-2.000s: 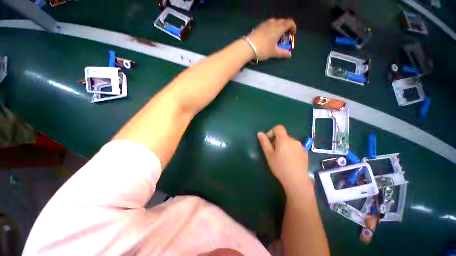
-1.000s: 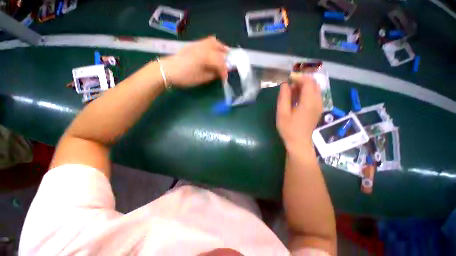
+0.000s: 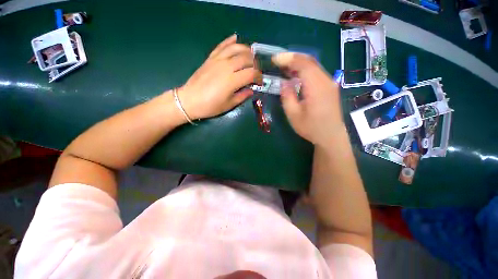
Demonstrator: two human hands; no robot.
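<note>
A white housing frame (image 3: 268, 84) lies between my two hands over the green bench, partly covered by them. My left hand (image 3: 224, 79) grips the frame's left side. My right hand (image 3: 310, 95) is blurred over the frame's right side; I cannot tell whether its fingers hold anything. A copper-brown end module (image 3: 263, 115) hangs or lies below the frame, nearer to me. A faint blue blur shows behind my right fingers.
Another frame with a circuit board (image 3: 380, 68) and copper-brown module lies right of my right hand. A pile of part-built units (image 3: 385, 121) is beyond it. Stacked frames (image 3: 54, 50) lie far left. A pale curved strip (image 3: 426, 49) crosses the bench.
My left hand has brought a unit from the far side of the strip to in front of me. My right hand has moved left to this frame. The view has shifted.
</note>
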